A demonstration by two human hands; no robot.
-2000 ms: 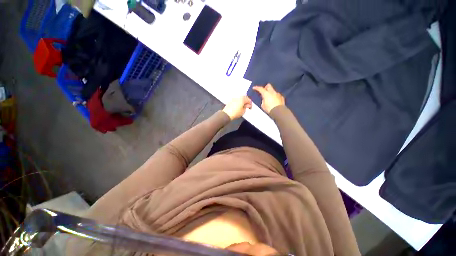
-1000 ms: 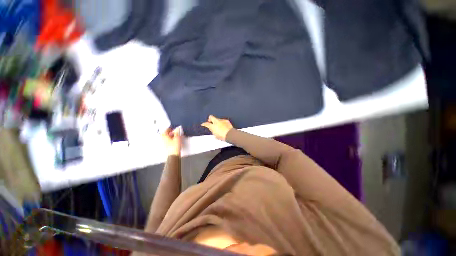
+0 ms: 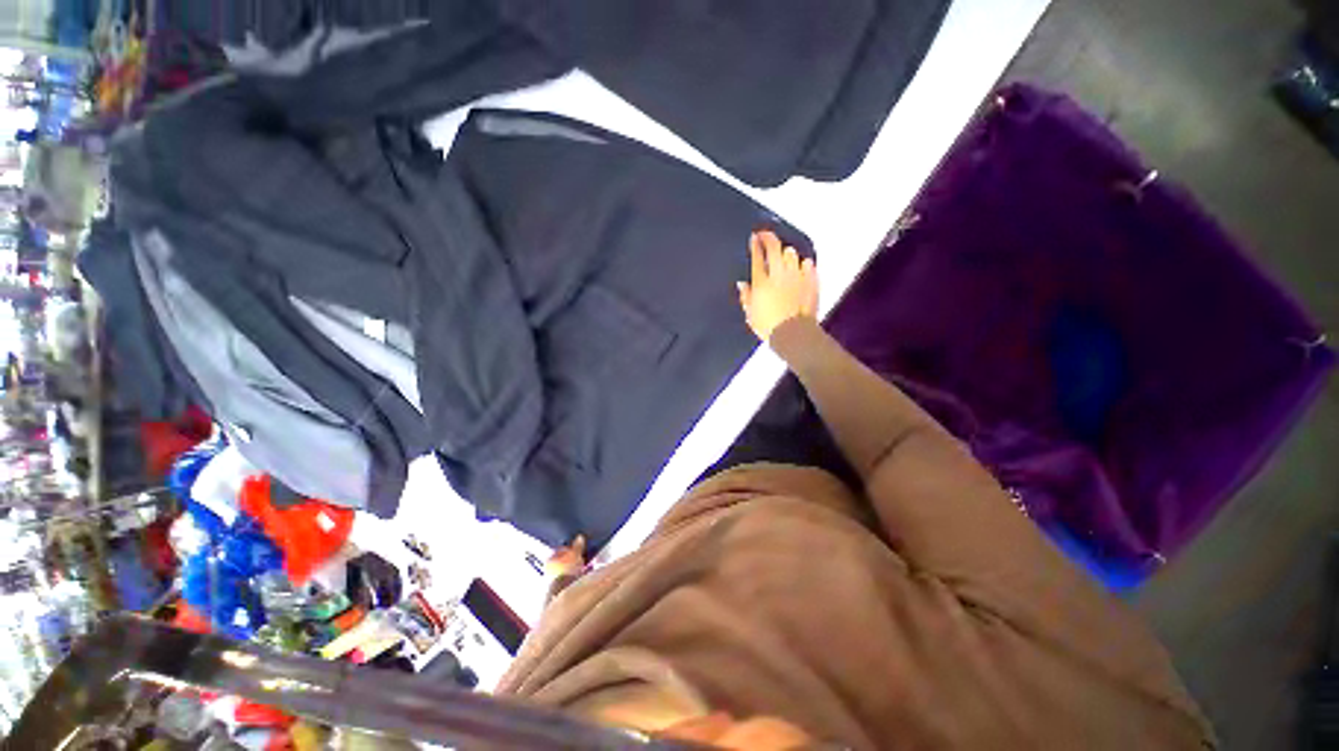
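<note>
A dark charcoal garment (image 3: 632, 294) lies spread on the white table in front of me, one sleeve folded across its body and a short pocket line on its panel. My right hand (image 3: 778, 286) lies on the garment's right corner at the table edge, fingers spread and nothing seen gripped. My left hand (image 3: 567, 559) is small and partly hidden by my sleeve. It touches the garment's lower left corner; whether it pinches the cloth cannot be told.
More dark garments (image 3: 734, 81) lie on the far side, some showing grey lining (image 3: 294, 462). A black phone (image 3: 495, 613), a red plastic bag (image 3: 301, 531) and small supplies crowd the table's left end. A large purple cloth bin (image 3: 1219, 308) stands by the table's right edge.
The view has swung right, bringing the purple bin into sight. My hands, earlier close together at the garment's left corner, are now far apart along its near edge.
</note>
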